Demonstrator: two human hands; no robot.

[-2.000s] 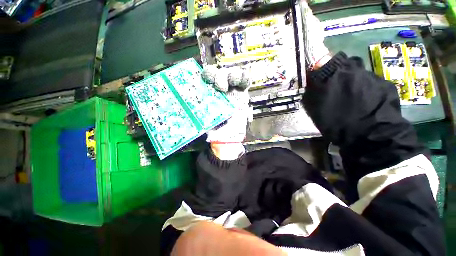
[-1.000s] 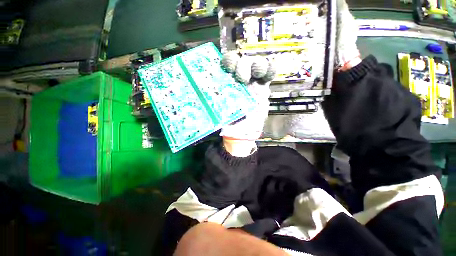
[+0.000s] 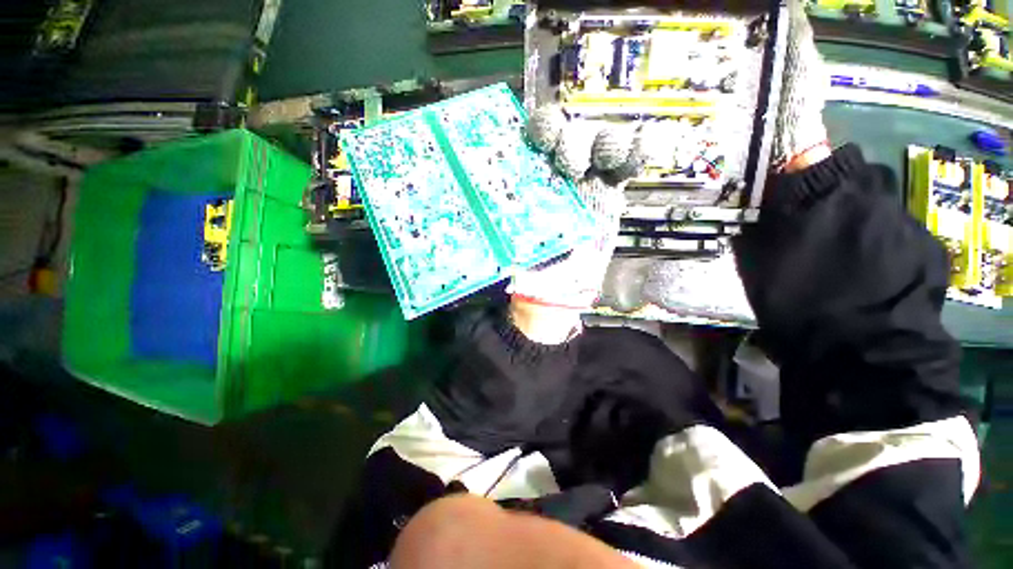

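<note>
My gloved left hand point(image 3: 583, 183) holds a teal twin circuit board point(image 3: 467, 195), its printed underside facing me, tilted above the bench edge. Its knuckles lie against the near left part of a black carrier point(image 3: 766, 122). The carrier holds a board with yellow, white and black parts point(image 3: 655, 83) and stands at the top centre. My gloved right hand point(image 3: 800, 100) is at the carrier's right side, gripping its frame; its fingertips are partly hidden.
A green tote point(image 3: 239, 278) with a blue sheet point(image 3: 172, 278) and a yellow-topped board point(image 3: 218, 233) stands at left. Another carrier point(image 3: 339, 167) lies behind the teal board. A yellow board point(image 3: 961, 222), pen point(image 3: 883, 85) and blue object point(image 3: 986, 141) are at right. More boards are along the top.
The view has shifted, so bench and tote sit differently in the picture. Both hands keep their holds on the teal board and the carrier, with the board still tilted beside the carrier.
</note>
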